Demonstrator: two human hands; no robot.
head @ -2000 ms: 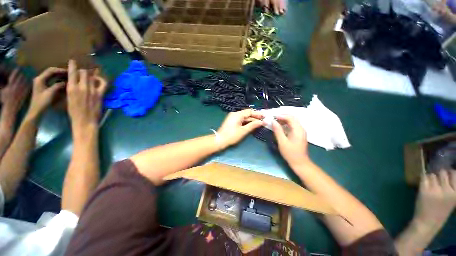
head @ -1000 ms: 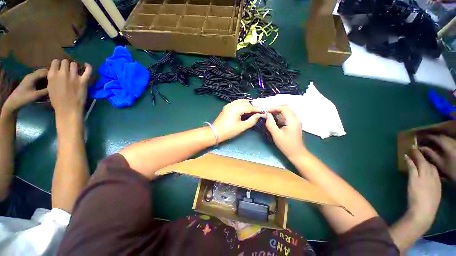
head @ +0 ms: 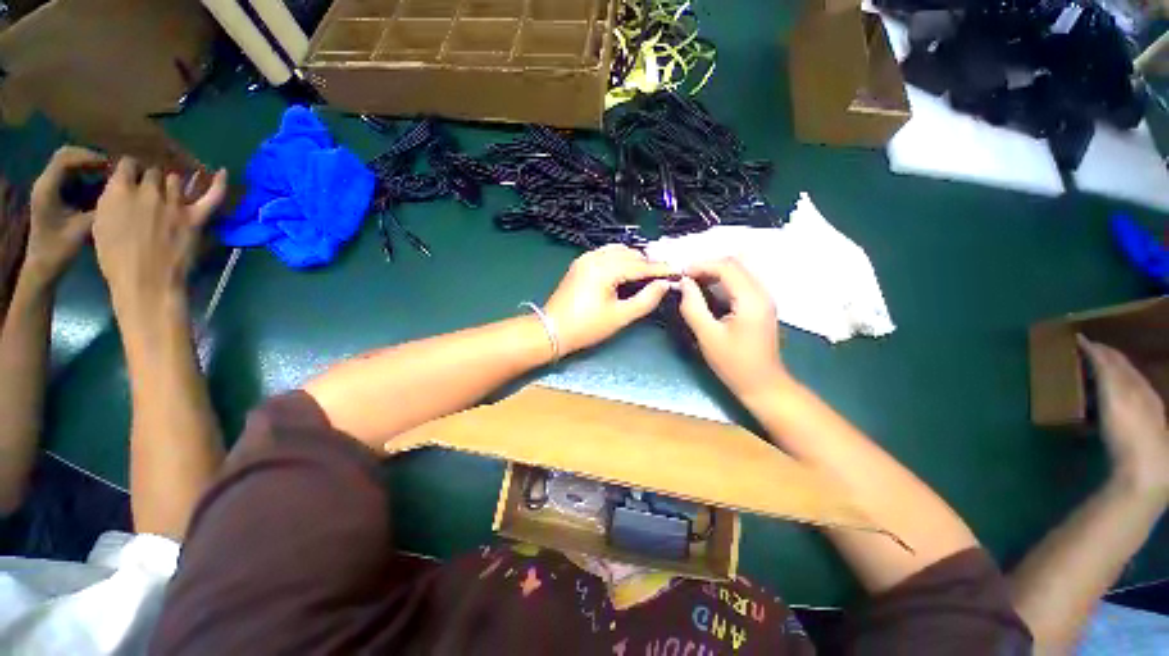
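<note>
My left hand (head: 600, 303) and my right hand (head: 733, 320) meet at the fingertips over the near edge of a crumpled white cloth (head: 820, 276). Something very small seems pinched between the fingertips; I cannot tell what it is, perhaps a cable end or part of the cloth. A pile of coiled black cables (head: 564, 186) lies just beyond my hands. An open mailer box (head: 506, 515) stands close to my body, its long lid (head: 615, 442) raised. Inside lie a dark power adapter (head: 650, 528) and something in a clear plastic bag (head: 573, 497).
A blue cloth (head: 301, 192) lies left of the cables. A partitioned carton (head: 449, 90) and yellow-and-black strips (head: 660, 51) are behind. Black parts (head: 1013, 77) lie on white foam (head: 968, 160) at right. Neighbours' hands work at far left and right, by an open box (head: 1058, 372).
The view has shifted slightly. My hands stay together at the cloth's edge with small finger movements. The right neighbour's hand has moved at their box.
</note>
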